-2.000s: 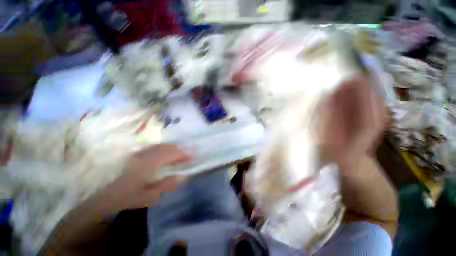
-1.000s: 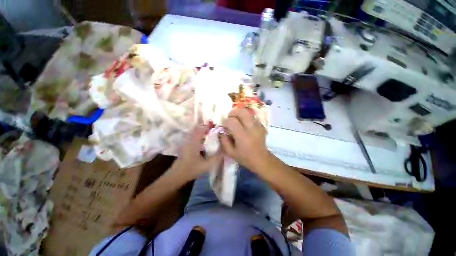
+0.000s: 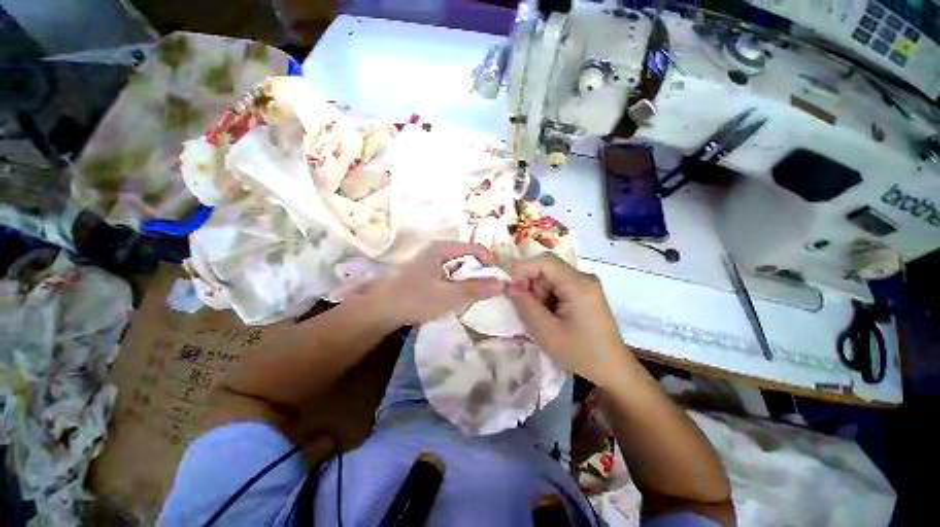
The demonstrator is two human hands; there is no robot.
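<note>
A cream floral garment piece [image 3: 340,196] with red flowers lies bunched on the table left of the needle, with part under the machine head. My left hand [image 3: 448,280] and my right hand [image 3: 557,309] meet at the table's front edge. Both pinch a folded fabric edge [image 3: 479,270] between their fingertips. A rounded floral part [image 3: 490,381] hangs below the hands over my lap. The white sewing machine [image 3: 701,93] stands at the right, its needle area [image 3: 523,170] just beyond the hands.
A smartphone [image 3: 633,194] lies right of the needle. Tweezers [image 3: 746,305] and black-handled scissors [image 3: 862,343] lie farther right. Black snips [image 3: 716,152] rest against the machine. A blotched fabric bundle [image 3: 170,129] is at left, above a blue strip [image 3: 177,223]. A cardboard box [image 3: 175,381] stands below left.
The hands have changed grip on the fabric, and the right hand is farther right. A wider, rounded part now hangs where a narrow strip hung. The bunched garment has shifted slightly.
</note>
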